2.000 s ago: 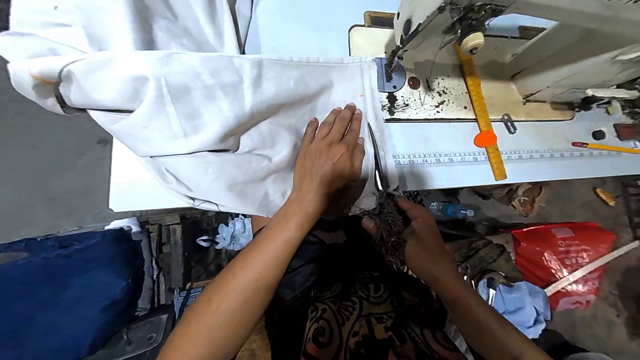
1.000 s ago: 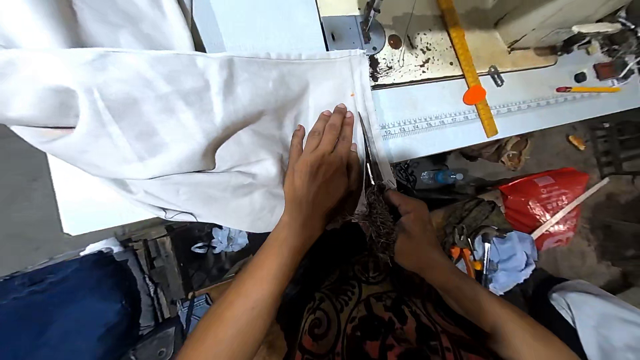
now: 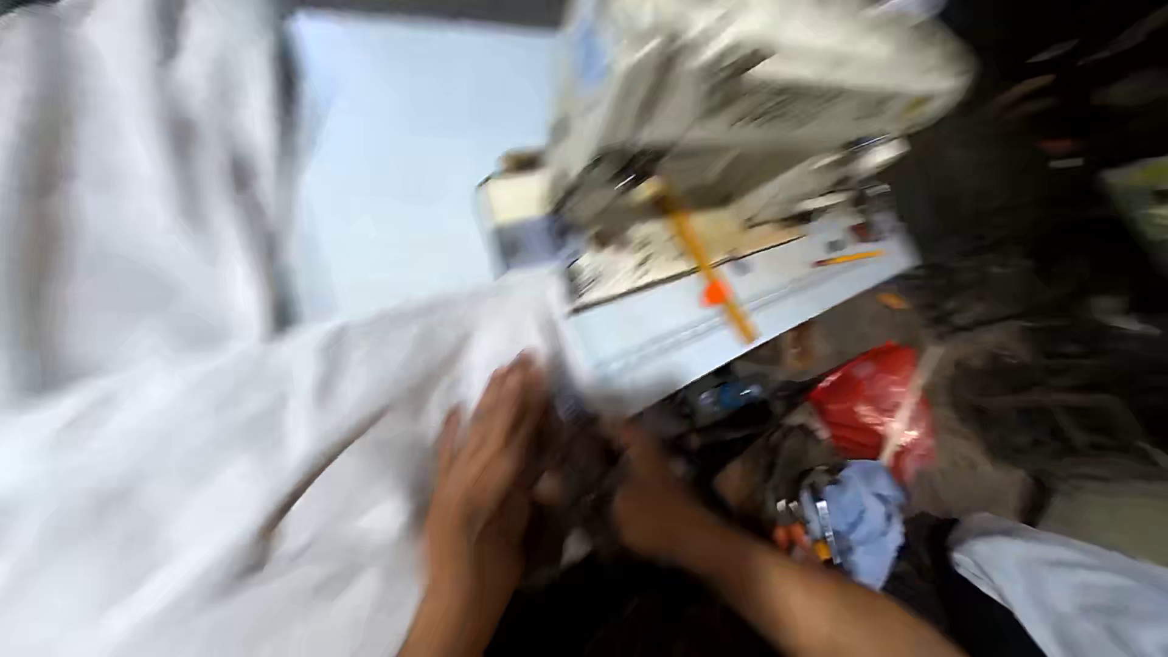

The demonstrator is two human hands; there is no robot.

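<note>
White fabric (image 3: 228,438) with a stitched edge lies over the table and fills the left side, blurred. My left hand (image 3: 493,447) rests on it with the palm down, fingers pointing up toward the sewing machine. Close to the right of it, at the fabric's edge, my right hand (image 3: 648,493) is closed around the dark, cloth-wrapped handles of scissors (image 3: 584,456). Blur hides the blades, so I cannot tell whether they are apart.
A sewing machine (image 3: 748,100) stands beyond the fabric on a pale table (image 3: 392,164). A yellow ruler (image 3: 703,255) and a pencil (image 3: 849,258) lie near it. Below the table's right edge are a red plastic bag (image 3: 876,401), blue cloth (image 3: 862,520) and orange-handled tools (image 3: 798,538).
The view has swung and tilted strongly, and is now blurred. Both hands remain at the fabric's edge, the left flat and the right around the scissors.
</note>
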